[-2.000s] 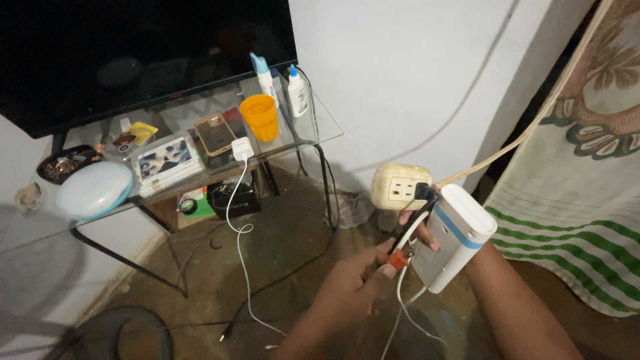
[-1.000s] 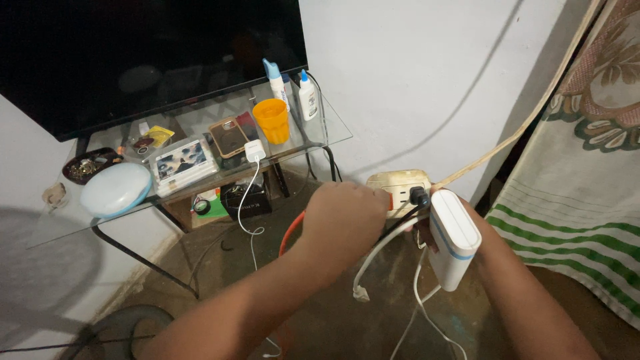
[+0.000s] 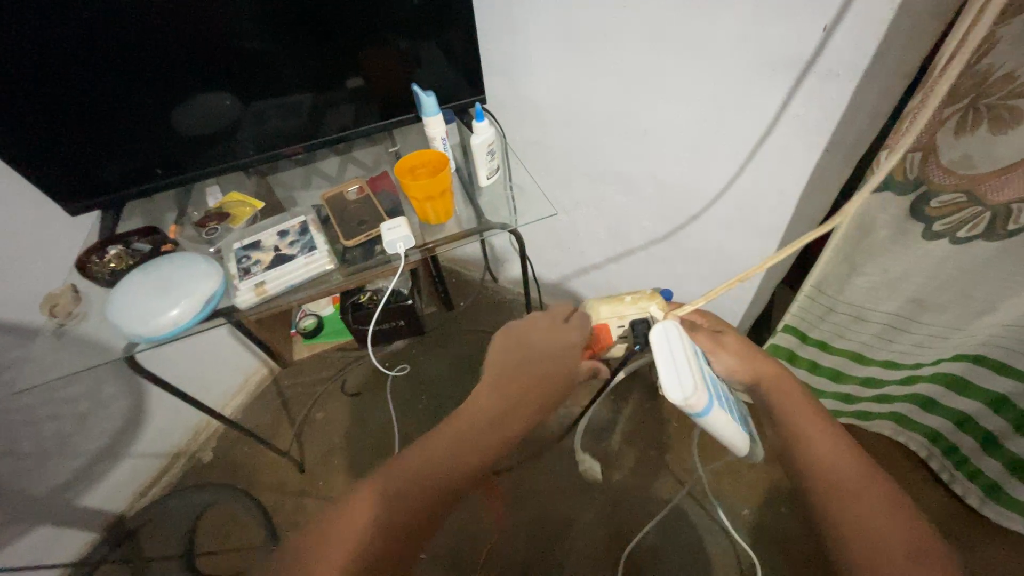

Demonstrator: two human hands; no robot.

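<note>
My left hand [image 3: 536, 352] grips an orange plug [image 3: 598, 342] at the left part of the face of a cream multi-outlet socket [image 3: 624, 306]. Whether the plug is fully in cannot be seen. Beside it a black plug [image 3: 639, 332] sits in the same socket. From behind and the right, my right hand [image 3: 724, 344] holds the socket, its fingers mostly hidden. A white box-shaped device with a blue stripe [image 3: 696, 384] hangs against the socket and my right hand. Below dangles a white cable with a loose end [image 3: 590, 466]. A beige cord [image 3: 832, 220] runs up right from the socket.
On the glass table [image 3: 520, 208] at left stand an orange cup [image 3: 425, 188], a glue bottle [image 3: 485, 148], a phone case [image 3: 354, 212] and a white charger [image 3: 398, 235]. Behind them is a television [image 3: 240, 72]. A striped curtain [image 3: 904, 384] hangs at right. Thin cables trail over the floor.
Two seconds ago my left hand held the orange plug below the socket; now the plug is at the socket's face. The white cable's end has come away from my hands and hangs down.
</note>
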